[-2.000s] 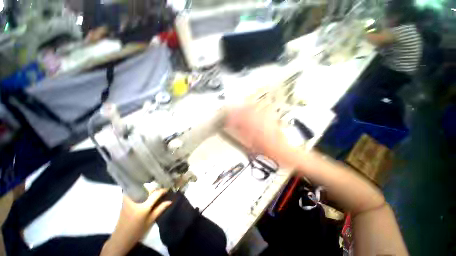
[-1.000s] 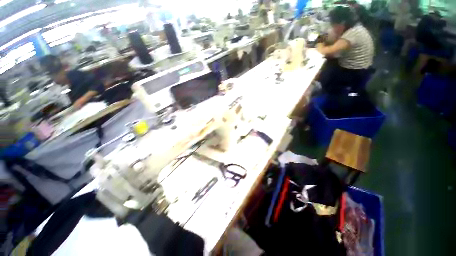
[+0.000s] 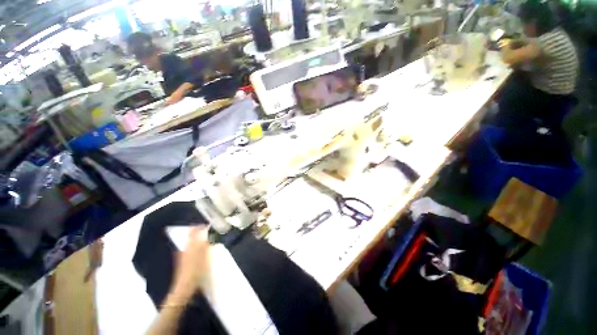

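Observation:
A black garment piece [image 3: 281, 278] lies curved over the white table under the sewing machine head [image 3: 226, 199], with white table showing inside its loop. My left hand [image 3: 192, 258] is over the piece just left of the machine head. It is blurred, and I cannot tell whether its fingers hold the cloth. The needle area is hard to make out. Black-handled shears [image 3: 355, 209] and small grey snips [image 3: 315, 222] lie right of the needle area. My right hand is not in the picture.
A dark-handled tool [image 3: 404, 170] lies at the right of the machine. A phone-like screen [image 3: 327, 89] stands behind it. Below right are a blue bin [image 3: 538, 294] and wooden stool [image 3: 524, 211]. Two people sit at other machines. A brown board [image 3: 73, 294] is at left.
My right hand and forearm, over the machine two seconds ago, have left the picture. My left hand, out of view one second ago, is back on the black piece. The camera view has shifted.

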